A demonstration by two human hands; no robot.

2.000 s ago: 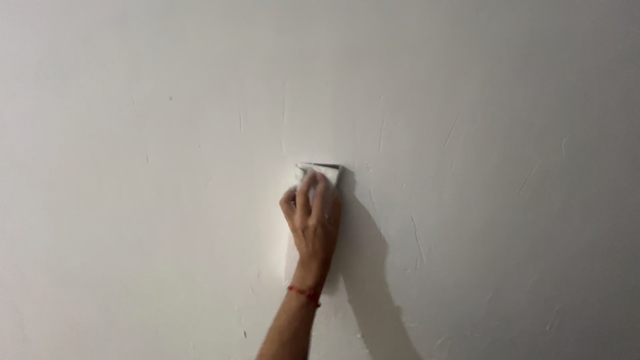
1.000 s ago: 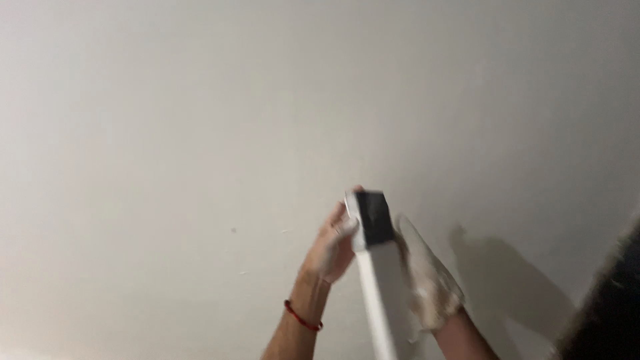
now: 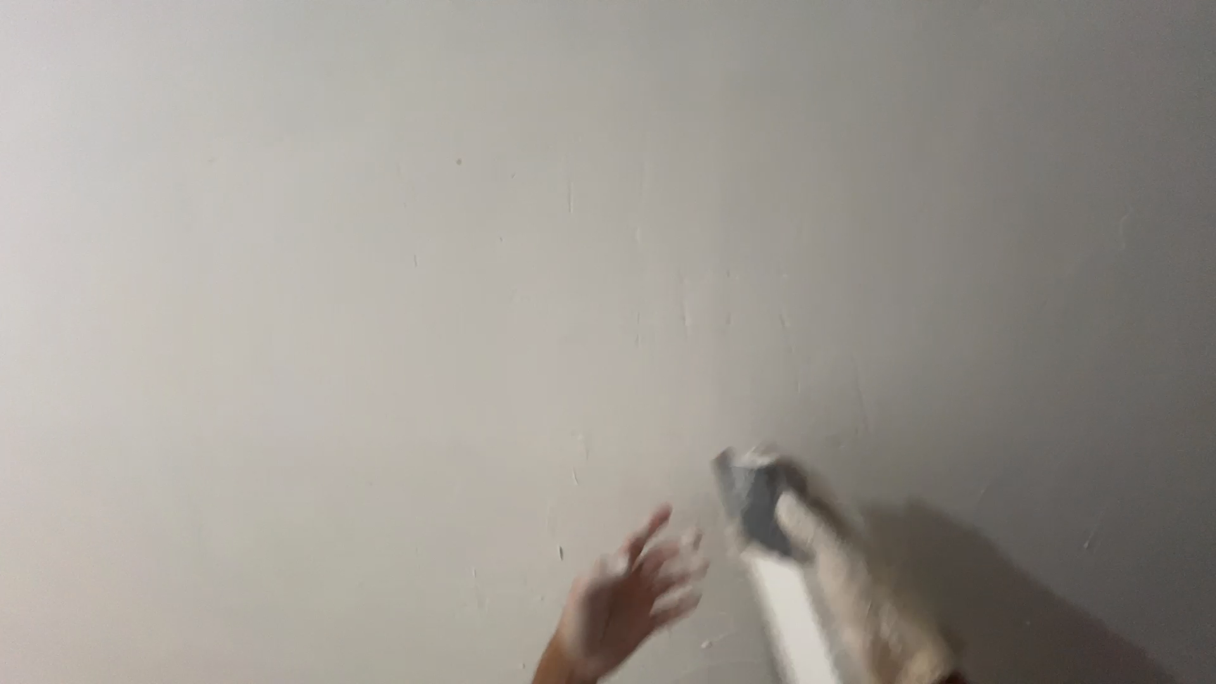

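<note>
My left hand (image 3: 632, 594) is low in the centre of the view, its fingers spread and nothing in them. To its right my right hand (image 3: 855, 579), in what looks like a pale, dusty glove, grips a small block (image 3: 765, 499) with a dark grey face, perhaps a sanding block. A long white strip (image 3: 796, 617) hangs down from the block; motion blur hides how the two are joined. Both hands are in front of a pale plastered wall (image 3: 532, 332), a gap apart from each other.
The wall fills the view and bears small scratches, ridges and specks. A shadow (image 3: 988, 579) falls on it at the lower right, beside my right hand.
Two seconds ago one hand with a red bracelet pressed on the wall. A second ago both hands were at the block; my left hand has since come away from it. The view has shifted.
</note>
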